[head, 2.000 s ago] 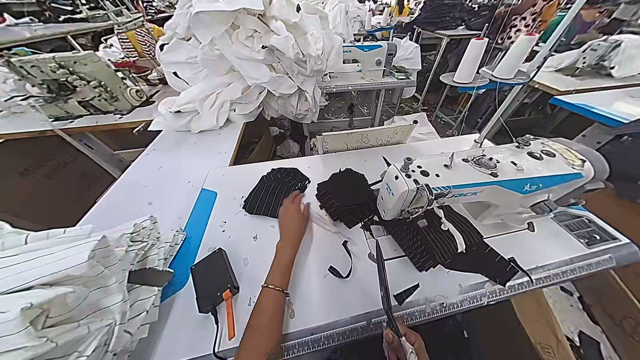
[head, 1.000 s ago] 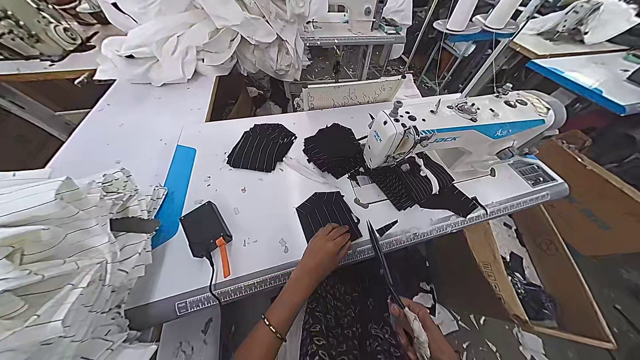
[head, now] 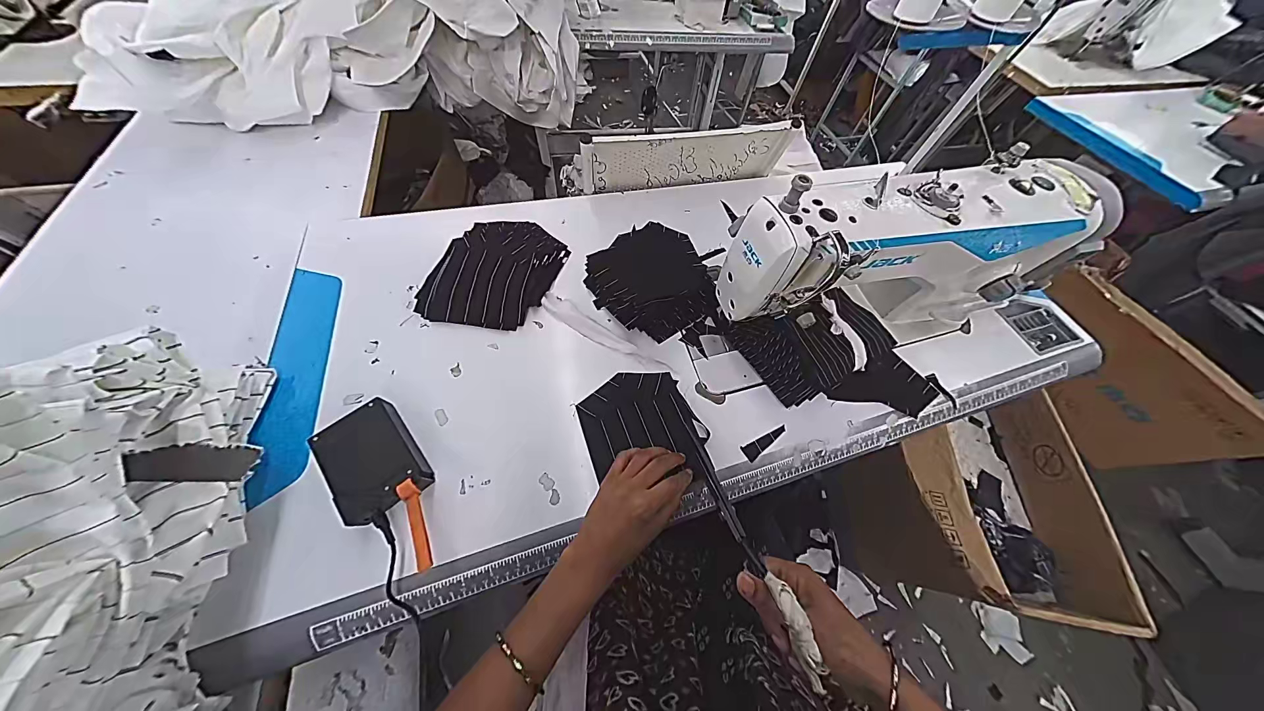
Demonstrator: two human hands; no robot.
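A black pinstriped fabric piece lies near the table's front edge, with my left hand resting on its lower part, fingers bent. My right hand grips long dark scissors with cloth-wrapped handles; their blades lie along the piece's right edge. Behind it are a striped black fabric stack and a rounder black stack, with a pale strip between. More striped black pieces lie under the head of the white Jack sewing machine. A small black scrap is right of the scissors.
A black box with a cable and an orange tool sits left of my arm. White striped fabric is heaped at left, white cloth behind. A ruler tape edges the table. Open cardboard boxes stand at lower right.
Two seconds ago my left hand was at the left black stack; it then moved to a striped piece near the front edge. The scissors have come up against that piece's right side.
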